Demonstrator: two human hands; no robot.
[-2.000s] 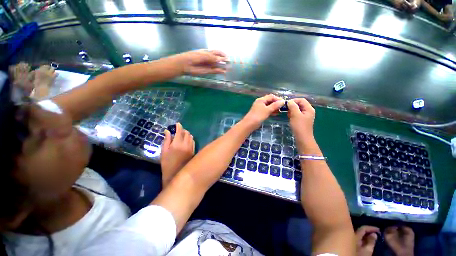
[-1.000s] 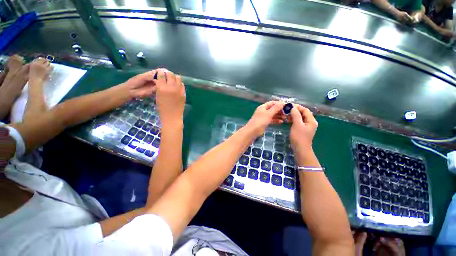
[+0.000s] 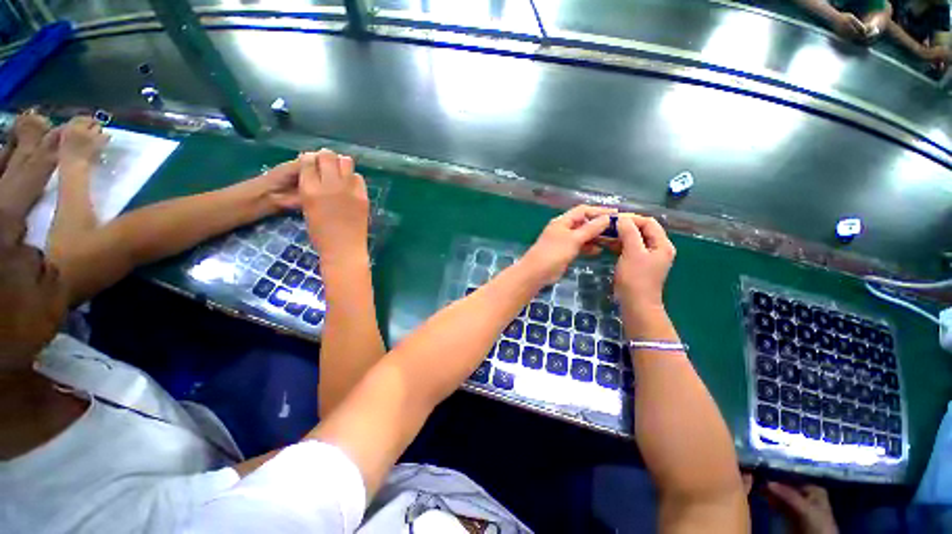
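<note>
My left hand (image 3: 570, 242) and my right hand (image 3: 643, 257) meet above the back edge of the middle tray. Between their fingertips they hold a small black square part (image 3: 612, 225), mostly covered by the fingers. The clear plastic blister tray (image 3: 491, 256) lies below my forearms. Its back pockets look empty and its front rows hold black square parts (image 3: 556, 363). My right forearm covers its right edge.
A full blister tray (image 3: 825, 455) and a white cable (image 3: 906, 294) lie right. The conveyor belt (image 3: 585, 136) carries small white-topped units (image 3: 681, 184). At left, another worker's hands (image 3: 332, 198) are over a partly filled tray (image 3: 224, 266). A green post (image 3: 209, 68) rises beyond.
My hands stay together, and the black part has turned and is more covered by the fingers. The units on the belt have shifted left. The neighbour's hands moved from apart to together.
</note>
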